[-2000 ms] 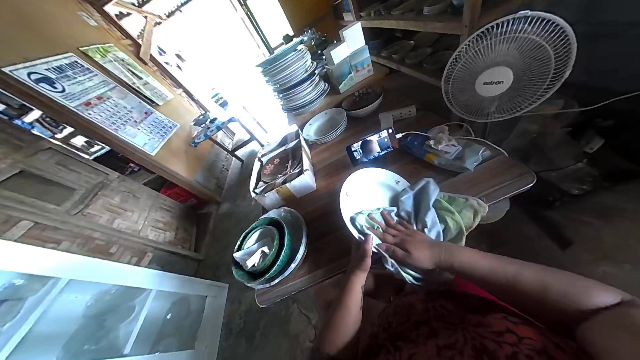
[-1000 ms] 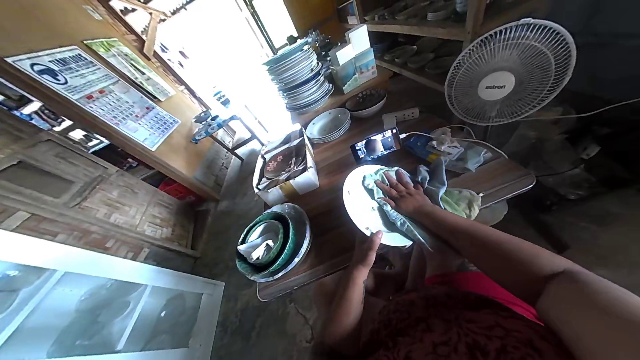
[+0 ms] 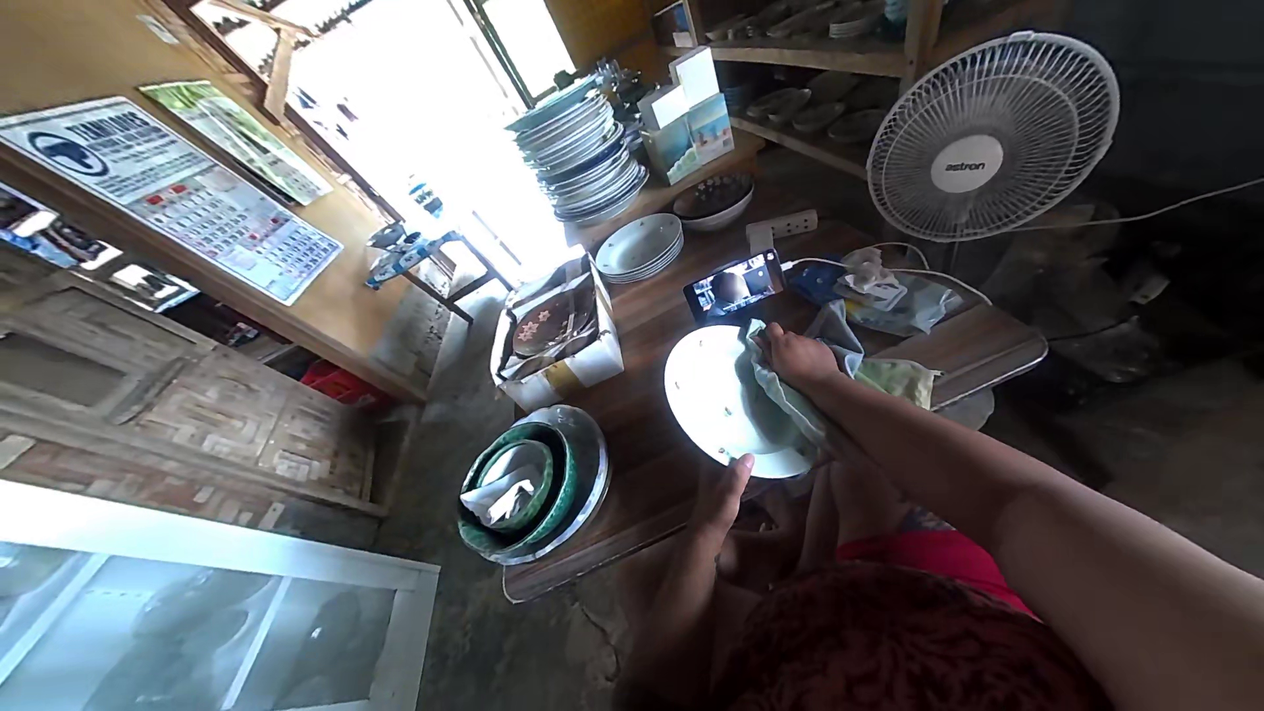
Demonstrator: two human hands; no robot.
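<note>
A white plate with small printed marks is tilted over the near side of the wooden table. My left hand grips its lower rim, the thumb on the face and the fingers hidden below. My right hand presses a pale green cloth against the plate's upper right rim; the cloth hangs down across the plate's right side. A grey and a yellowish part of cloth lie behind my right wrist. Just beyond the plate a lit smartphone leans upright with a cable plugged in.
Nested green bowls sit on a silvery plate at the table's left corner. Behind are an open carton, stacked white plates, a patterned bowl, a power strip and a tall plate stack. An electric fan stands right.
My right hand has moved with the cloth from the middle of the plate to its upper right rim, uncovering more of the face. My left hand stays at the lower rim.
</note>
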